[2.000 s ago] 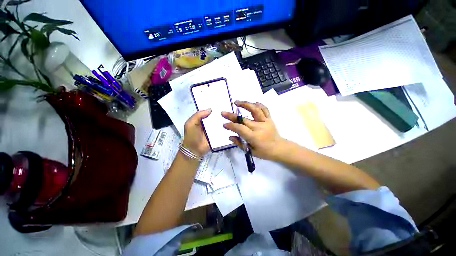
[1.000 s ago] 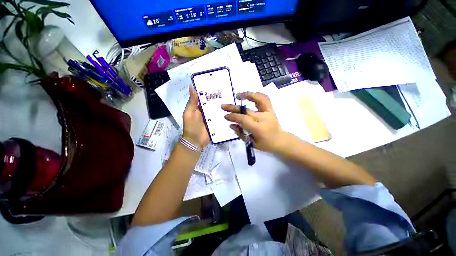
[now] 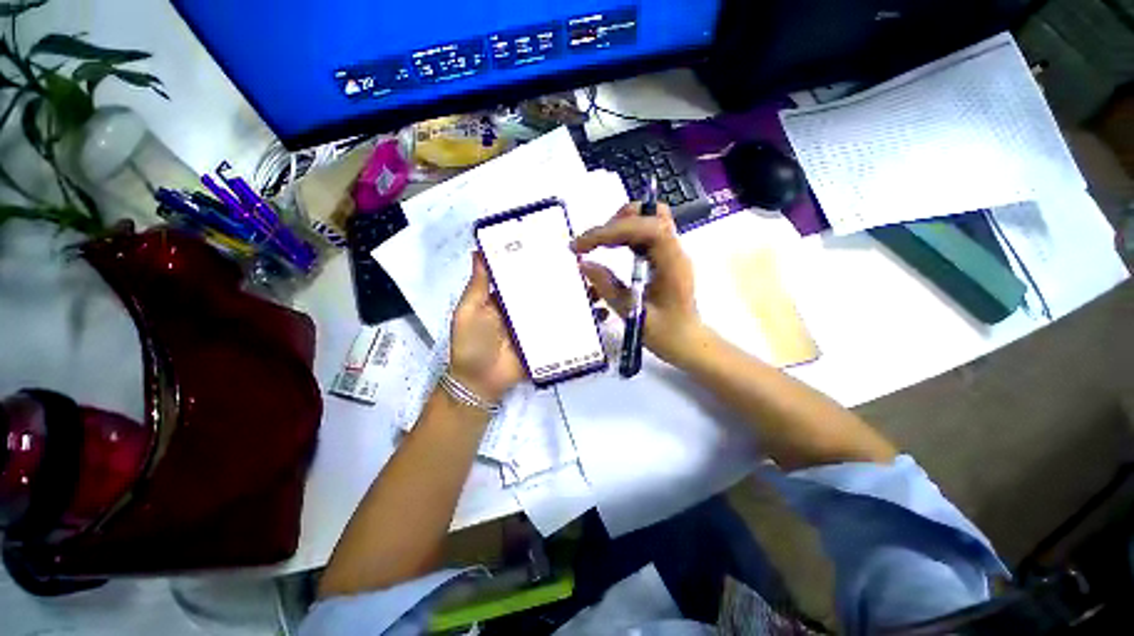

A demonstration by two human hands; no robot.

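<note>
The smartphone [image 3: 545, 296] has a mostly white lit screen and a dark purple edge. My left hand [image 3: 484, 333] holds it from below and along its left side. My right hand [image 3: 657, 280] is at the phone's right edge, fingers bent, with the black pen [image 3: 636, 311] held between the fingers, roughly upright in the picture. Loose white papers [image 3: 672, 429] lie under and around both hands. Small printed slips [image 3: 522, 441] lie below the phone.
A dark red handbag [image 3: 224, 410] and red bottle stand left. A pen holder [image 3: 280, 267] and plant are upper left. The monitor [image 3: 448, 50] is at the top. Keyboard [image 3: 647, 168], mouse [image 3: 764, 175], tan rectangle [image 3: 774, 304], green block [image 3: 951, 267] and printed sheets [image 3: 933, 143] lie right.
The phone screen has changed to a mostly blank white page. My right hand's fingers have drawn back towards the phone's right edge, and the pen has turned more upright.
</note>
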